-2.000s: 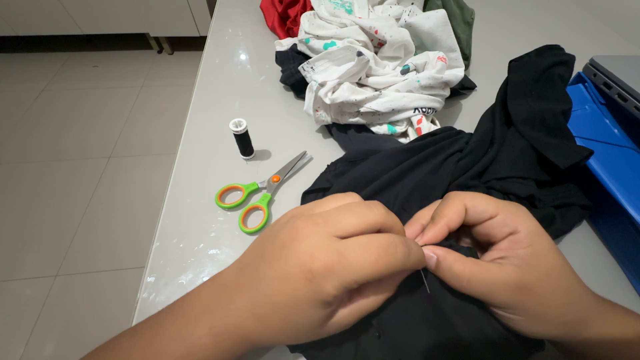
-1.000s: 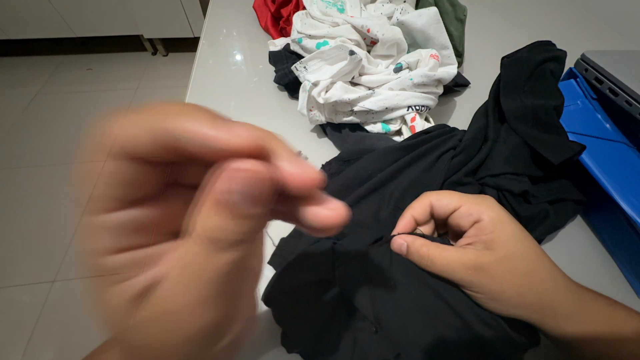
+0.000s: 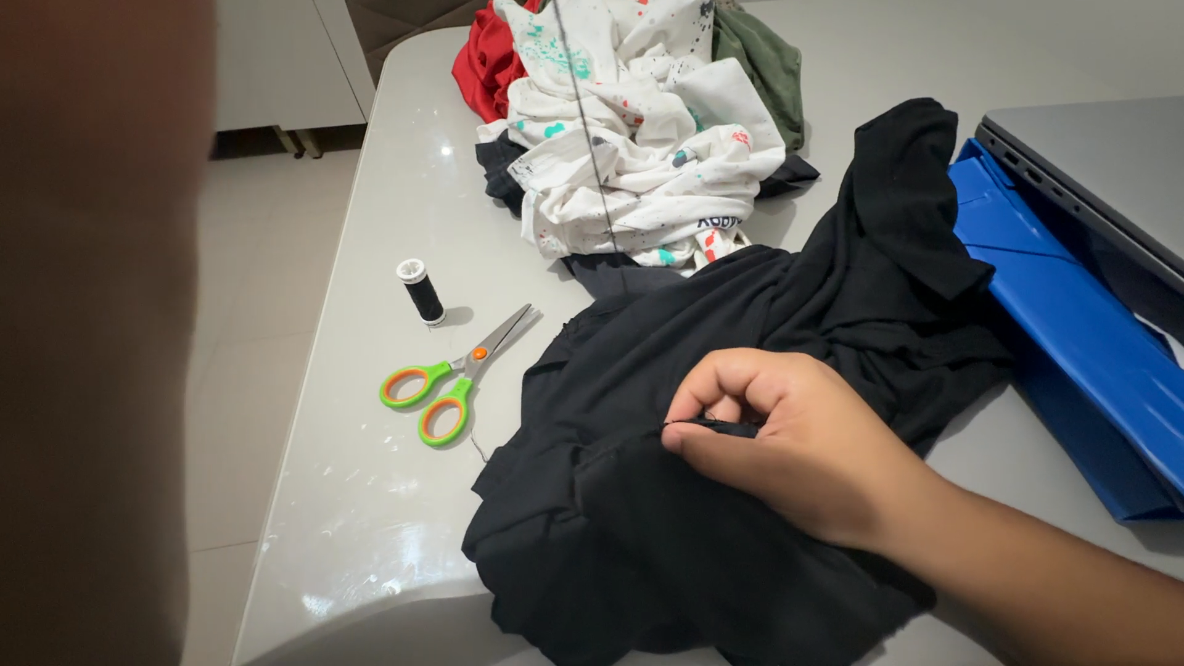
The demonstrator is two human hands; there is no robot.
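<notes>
My right hand [image 3: 786,444] pinches a fold of black fabric [image 3: 647,555] between thumb and forefinger. The black garment lies bunched on the table around it. A dark thread [image 3: 592,148] stretches down from the top edge of the view, over the white clothes, towards the black fabric; its upper end is out of view. My left arm, blurred and close, fills the left edge, but the left hand is hidden beyond the frame. Scissors [image 3: 479,354] with green and orange handles lie slightly spread left of the garment, and a spool of black thread [image 3: 422,293] stands behind them.
A heap of clothes holds a white spotted garment [image 3: 647,166], a red one [image 3: 488,65] and an olive one [image 3: 763,83]. At right, a grey laptop [image 3: 1101,157] rests on a blue binder [image 3: 1073,324]. The table's left edge [image 3: 310,370] drops to a tiled floor.
My left hand was at the fabric beside the right, then rose leftward towards the camera and has left the view. The right hand still pinches the fabric. A long stretched thread now shows.
</notes>
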